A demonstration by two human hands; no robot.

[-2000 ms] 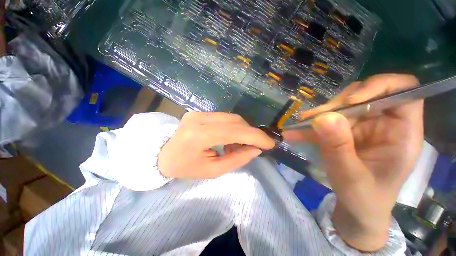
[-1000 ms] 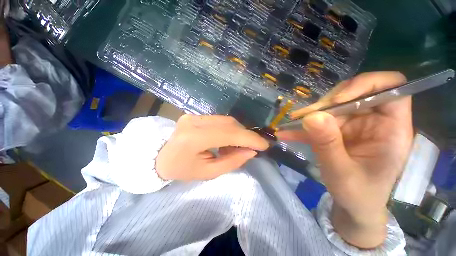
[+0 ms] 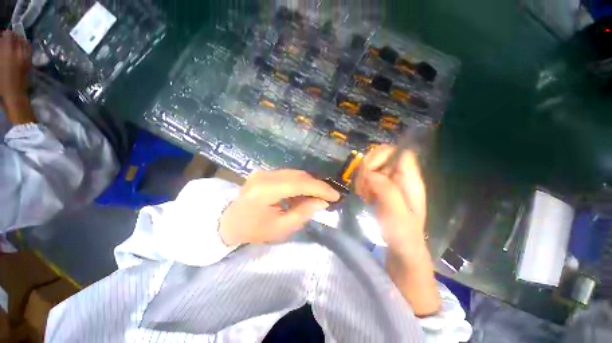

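My left hand (image 3: 272,206) holds a small dark display module (image 3: 337,189) between thumb and fingers near the bench's front edge. Its orange flex cable (image 3: 351,167) points up and away. My right hand (image 3: 397,194) is just right of the module, blurred, its fingers curled by the cable. A blurred dark streak above these fingers may be the metal tool; its hold cannot be made out. A clear blister tray (image 3: 194,110) lies beyond my hands, with several dark modules with orange tails in its right part.
A labelled tray (image 3: 124,37) and another person's arm (image 3: 17,87) are at the left. At the right lie a white sheet (image 3: 545,238), a dark strip (image 3: 470,234) and a small metallic cylinder (image 3: 582,289). A blue item (image 3: 151,167) is below the tray.
The view has shifted, showing more of the bench at right and the neighbour's place. My right hand has turned and its fingers have curled; the long silver tool is no longer clearly visible.
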